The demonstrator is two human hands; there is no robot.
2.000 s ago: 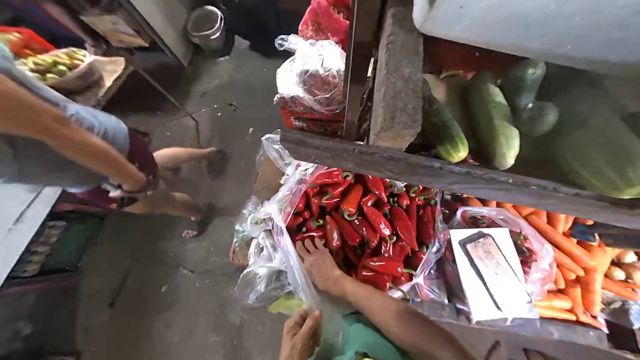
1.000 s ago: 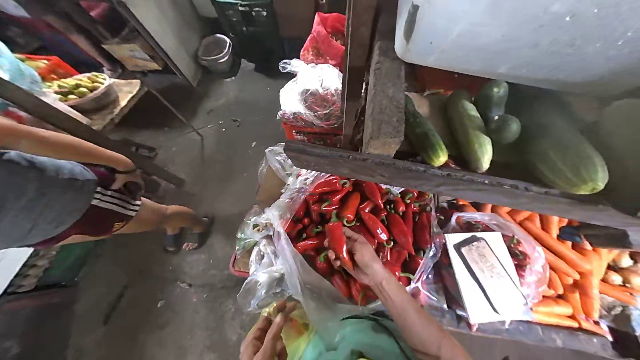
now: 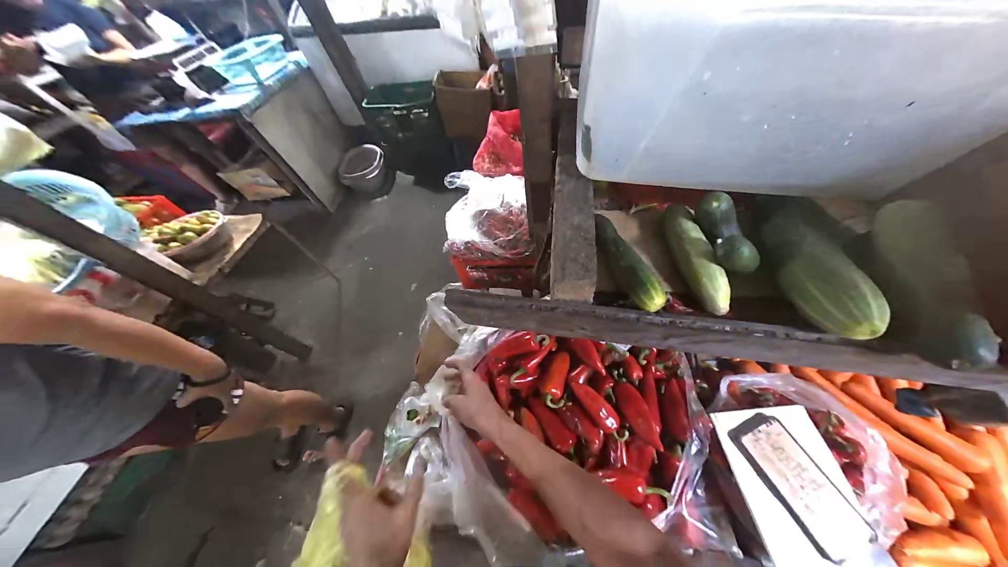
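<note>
Red peppers fill a clear plastic bag below the wooden shelf. My right hand is at the bag's left rim, its fingertips bent onto the crumpled plastic; its forearm crosses over the peppers. Lower left, my left hand has its fingers spread, and a thin yellow plastic bag hangs around its wrist and side. More crumpled clear plastic lies between the hands. No pepper shows in either hand.
A wooden shelf edge with cucumbers juts above the peppers. Right are a white written sign and carrots. A person is at left; a bucket stands on the floor.
My right hand has moved left from the peppers to the bag's rim; the red pepper it held a second ago no longer shows in it. My left hand's fingers have spread. The view has tilted up.
</note>
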